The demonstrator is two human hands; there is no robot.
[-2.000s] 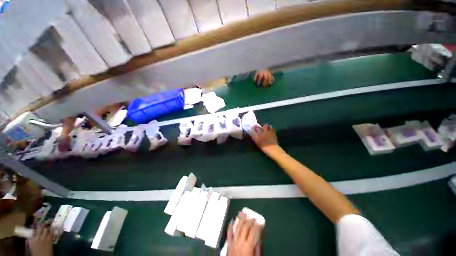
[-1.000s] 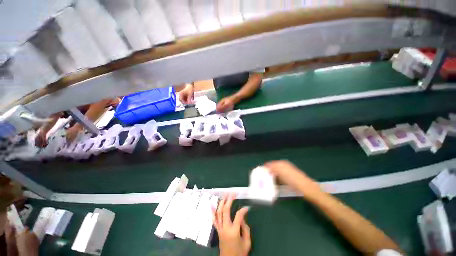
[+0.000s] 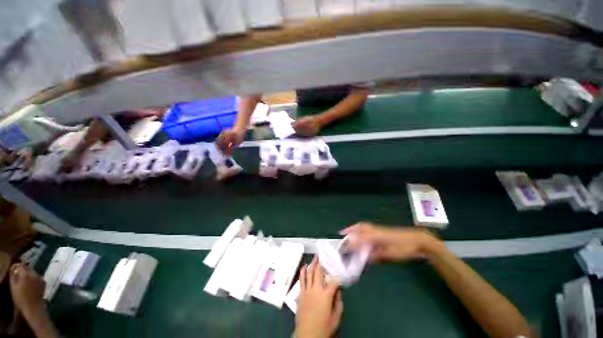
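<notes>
My right hand (image 3: pixel 380 241) comes in from the right and holds a white wrapped insert (image 3: pixel 344 261) above the near ledge; it is blurred. My left hand (image 3: pixel 318 300) lies just left of it, on a white carton (image 3: pixel 293 298) that is mostly hidden under the fingers. Several white cartons (image 3: pixel 250 267) lie side by side to the left of my left hand, one showing a purple picture. An open carton (image 3: pixel 428 206) with a purple picture lies on the belt beyond my right hand.
Wrapped inserts (image 3: pixel 297 156) stand in a row on the belt (image 3: pixel 317 214). Behind are a blue bin (image 3: pixel 200 119) and another person's arms (image 3: pixel 337 113). More open cartons (image 3: pixel 523 191) lie at right, other cartons (image 3: pixel 128 284) at near left. A loaded shelf (image 3: pixel 317 59) crosses above.
My right hand took a white piece from the insert row back to the near ledge. An open carton now lies alone on the belt. The other person's hand has reached to the insert row.
</notes>
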